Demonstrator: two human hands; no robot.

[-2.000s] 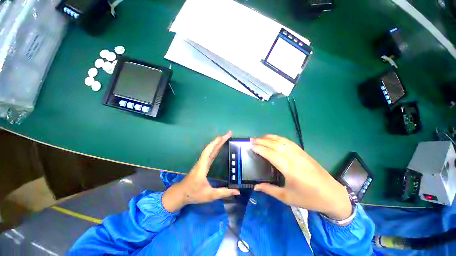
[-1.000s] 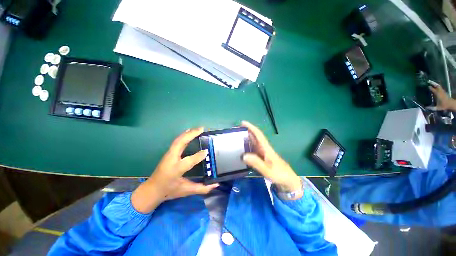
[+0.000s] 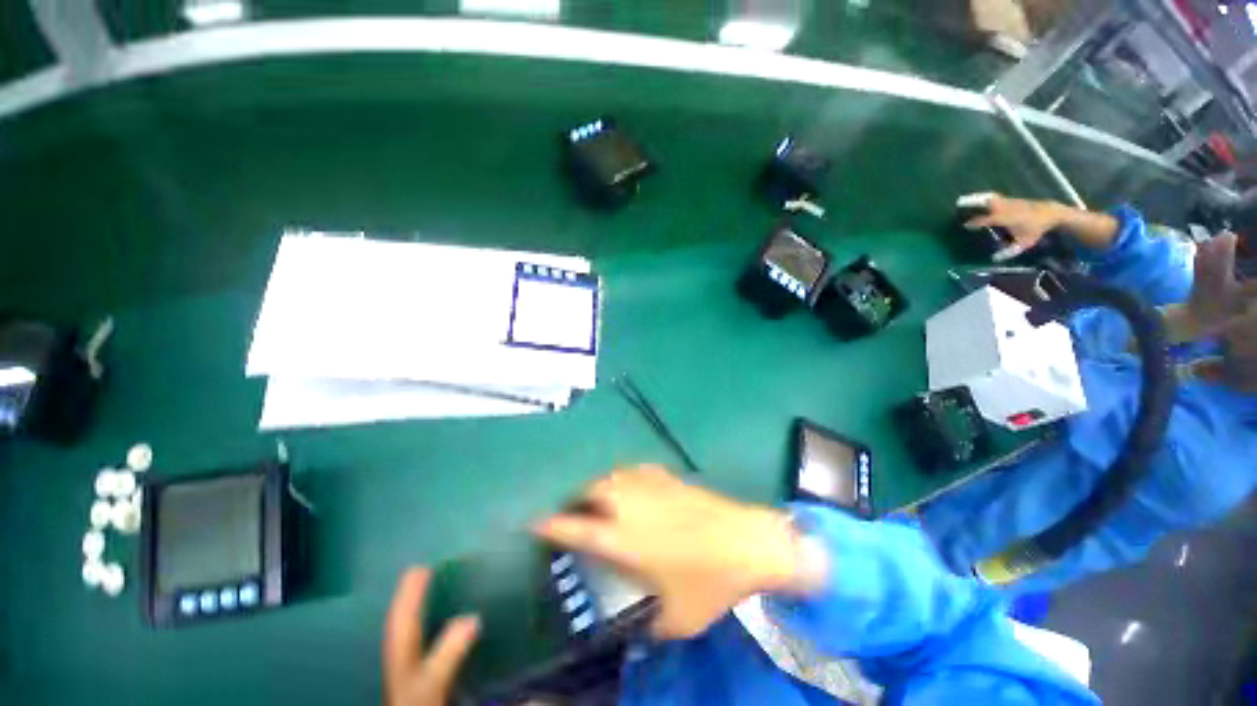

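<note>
A black panel meter [image 3: 572, 596] with pale keys is low in the view, partly hidden by my right hand and blurred. My right hand [image 3: 689, 545] lies over its screen side and grips it. My left hand [image 3: 427, 648] is to its left, blurred and cut off by the bottom edge, with thumb and finger apart; I see nothing between them.
A larger panel meter [image 3: 210, 541] and white discs [image 3: 110, 510] are at left. White overlay sheets [image 3: 400, 317] and tweezers [image 3: 655, 421] lie beyond my hands. Right are several meters, a meter [image 3: 831, 466], a white box [image 3: 999, 356], a black hose [image 3: 1123, 455] and another person's hand [image 3: 1027, 221].
The view has turned up and to the right. My left hand has come away to the left of the meter. My right hand now covers more of its screen.
</note>
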